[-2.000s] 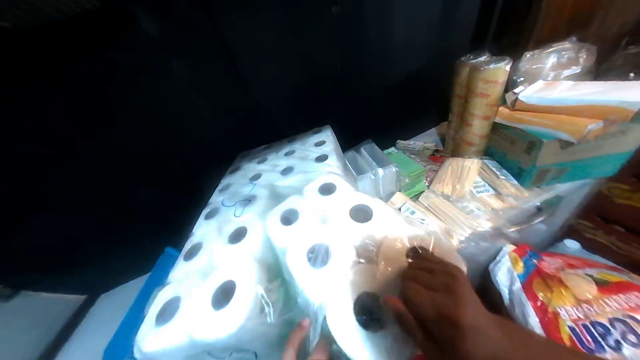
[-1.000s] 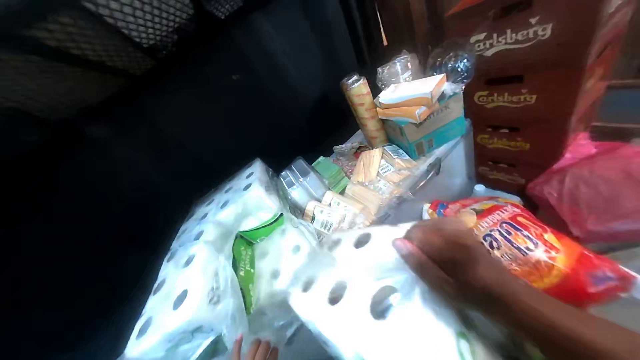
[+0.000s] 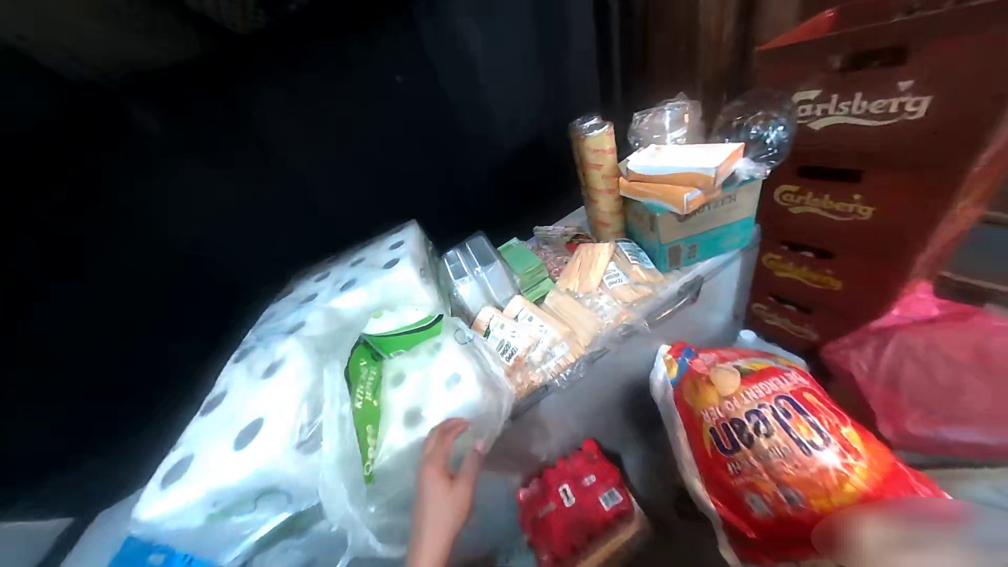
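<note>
My left hand (image 3: 445, 488) reaches up from the bottom edge, its fingers apart against the lower right side of a clear plastic pack of white paper rolls (image 3: 421, 394) with a green and white label. It does not grip the pack. To the left, a larger wrapped stack of white paper rolls (image 3: 260, 394) leans along the dark wall. At the lower right corner a blurred skin-toned shape (image 3: 898, 531) overlaps the red bag of detergent powder (image 3: 772, 441); whether it is my right hand cannot be made out, nor whether it holds anything.
Packs of wooden sticks (image 3: 543, 339), clear plastic containers (image 3: 478, 272), a green stack (image 3: 526, 268), a tall wrapped roll (image 3: 600, 177) and a teal-and-brown box (image 3: 693, 228) line the ledge. Below is a red shrink-wrapped pack (image 3: 575, 504). Red Carlsberg crates (image 3: 866, 157) and a pink bag (image 3: 929, 370) stand right.
The pack of white rolls under my right hand a second ago is out of view. More of my left hand shows, and the red shrink-wrapped pack has come into sight.
</note>
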